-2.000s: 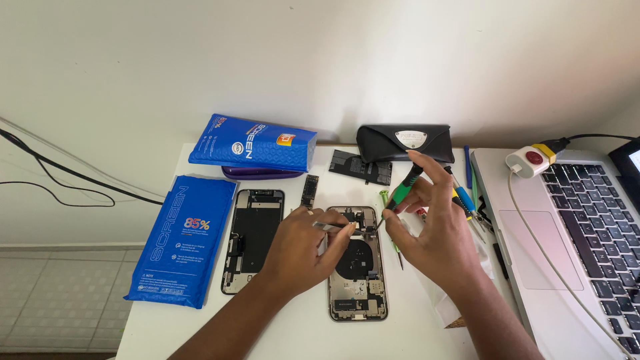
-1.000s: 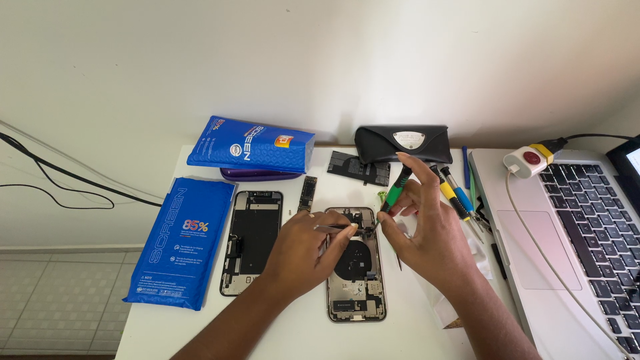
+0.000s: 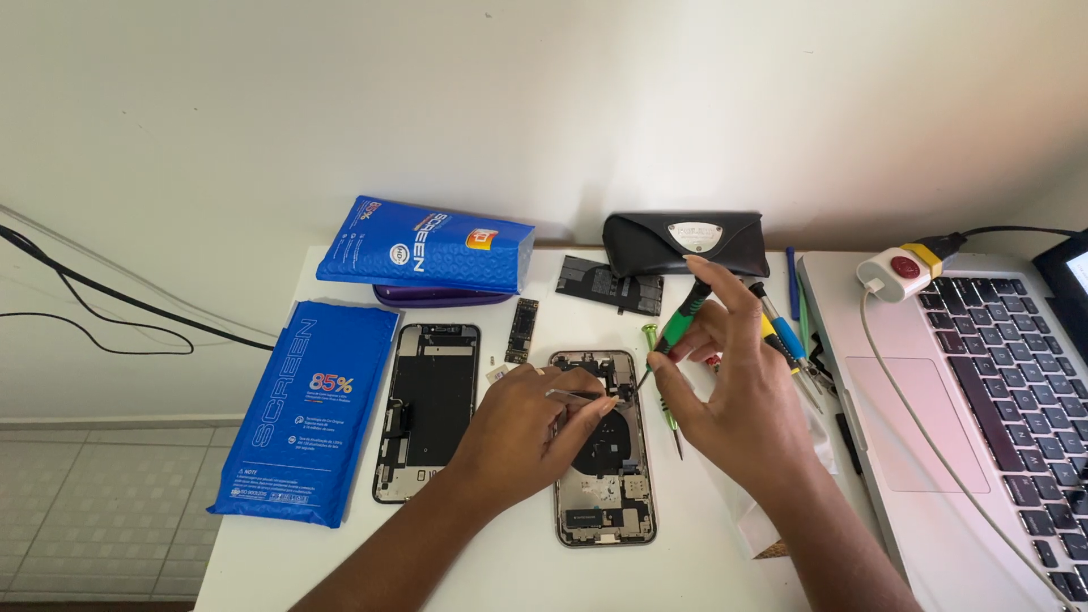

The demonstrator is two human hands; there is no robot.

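An opened smartphone housing lies upright on the white table, its inner parts exposed. My left hand pinches metal tweezers over its upper part. In my right hand is a green and black screwdriver, tilted, with its shaft pointing down at the housing's upper right edge. Whether the tip touches a part I cannot tell. Left of the housing lies a detached phone screen assembly, inner side up. A narrow logic board and a black phone battery lie above them.
Blue padded envelopes lie at the left, one over a purple case. A black glasses case is at the back. A green screwdriver and several other tools lie near my right hand. An open laptop with a charger occupies the right.
The screwdriver in my right hand has changed its tilt slightly, and the fingers around it have shifted. My left hand keeps the tweezers over the upper housing.
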